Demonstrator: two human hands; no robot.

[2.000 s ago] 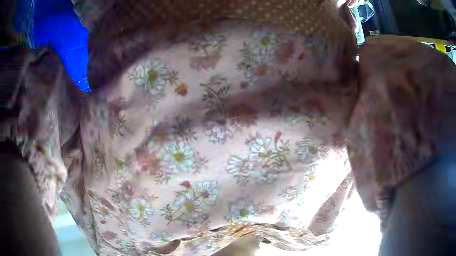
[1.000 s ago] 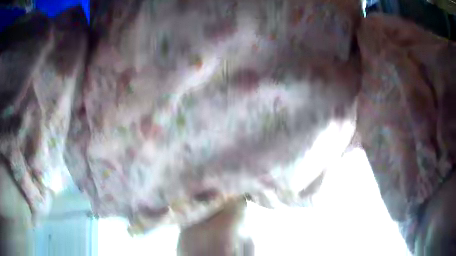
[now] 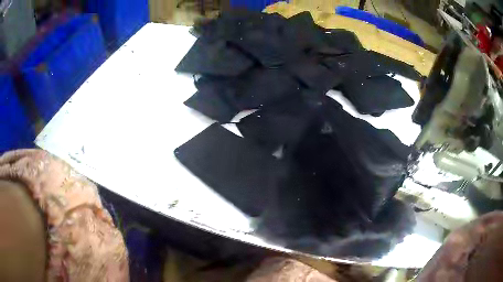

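A large black fabric panel [image 3: 237, 171] lies on the white table [image 3: 105, 110], reaching from the middle to the front right edge, with two small pale marks on it. A heap of black fabric pieces [image 3: 265, 60] with angular corners lies behind it and partly touches it. The sewing machine [image 3: 460, 104] stands at the right, blurred, beside the panel's right end. Neither of my hands is in view; only the pink floral sleeves show at the lower left and lower right.
Blue bins [image 3: 63, 60] stand beyond the table's left edge. A tan surface [image 3: 380, 41] with a blue strip [image 3: 380, 25] lies behind the heap. Red items [image 3: 485, 41] are at the upper right. The table's curved front edge runs just before my body.
The view has swung up from the floral clothing to the table. The black fabric, the machine and the bins beyond the table now show.
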